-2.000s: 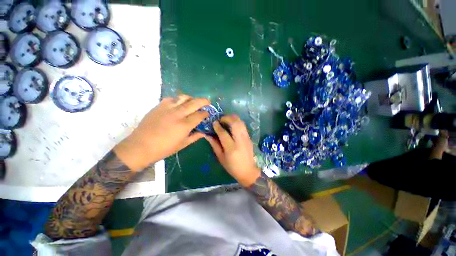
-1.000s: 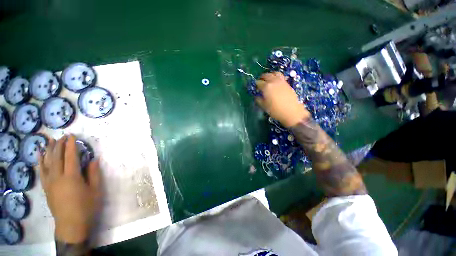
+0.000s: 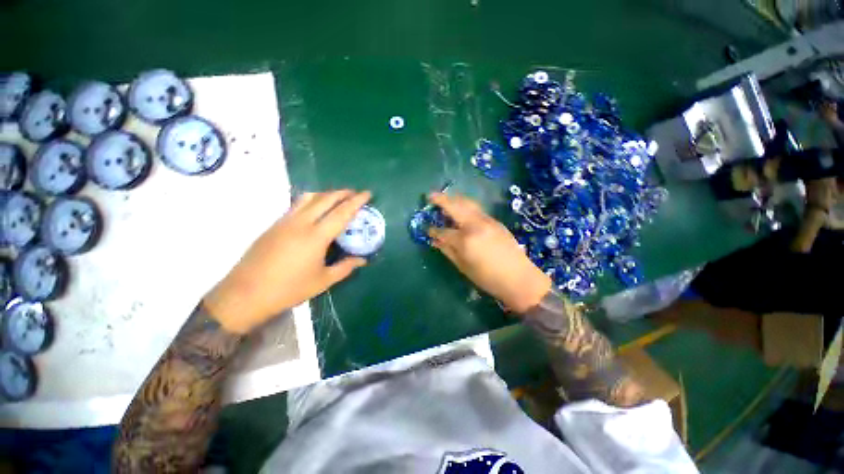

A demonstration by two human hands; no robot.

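Note:
My left hand [image 3: 315, 236] holds a round housing [image 3: 363, 231] by its left side over the green mat; its grey-blue inside with small holes faces up. My right hand [image 3: 472, 243] grips a blue circuit board [image 3: 426, 225] by its right side, just right of the housing. The housing and board are apart. A thin lead shows above the board near my fingertips. More housings [image 3: 191, 145] stand in rows on the white sheet [image 3: 185, 305] at left. A tangled heap of blue boards [image 3: 588, 185] lies at right.
A small white ring [image 3: 397, 122] lies on the green mat [image 3: 370, 93]. One board [image 3: 489, 159] lies at the heap's left edge. A silver metal fixture [image 3: 717, 134] stands beyond the heap. Another person's dark sleeve [image 3: 768, 282] is at right. Cardboard boxes [image 3: 792, 339] are below the bench.
My left hand has come right from the white sheet with a housing. My right hand has left the heap and moved left with a board. The view has shifted.

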